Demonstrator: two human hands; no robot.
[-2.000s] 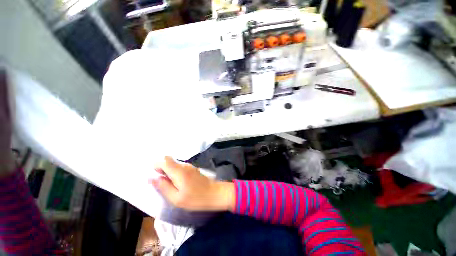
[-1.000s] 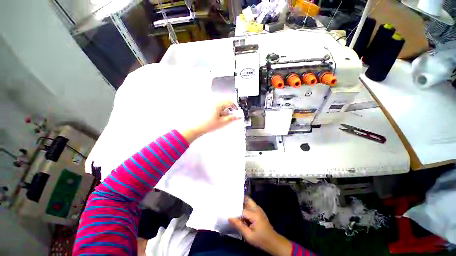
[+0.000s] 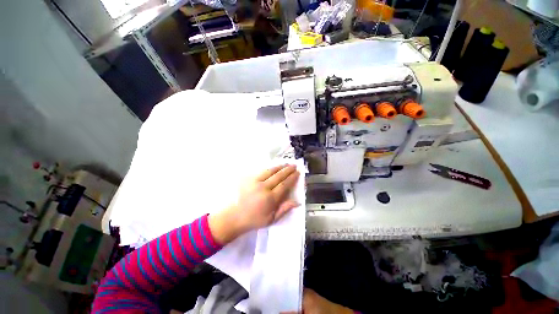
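A white fabric panel (image 3: 184, 159) covers the table left of the overlock machine (image 3: 380, 116), and its right edge runs up to the presser foot and needle area (image 3: 298, 147). My left hand (image 3: 260, 199) lies flat on the fabric just in front of the presser foot, fingers pointing at it. A folded white strip (image 3: 277, 264) hangs from there toward my lap. My right hand (image 3: 322, 305) is at the bottom edge, mostly cut off, beside the strip's lower end; its fingers are hidden.
Thread snips (image 3: 460, 176) and a small dark disc (image 3: 383, 197) lie right of the machine. Black thread cones (image 3: 484, 70) stand at the back right. A pale trough (image 3: 245, 75) is behind. White scraps (image 3: 423, 267) lie below the table edge. Another machine (image 3: 73, 230) is at the left.
My left hand has moved down and back from the presser foot and lies flatter. My right hand has dropped almost out of the picture. The fabric's near part hangs lower.
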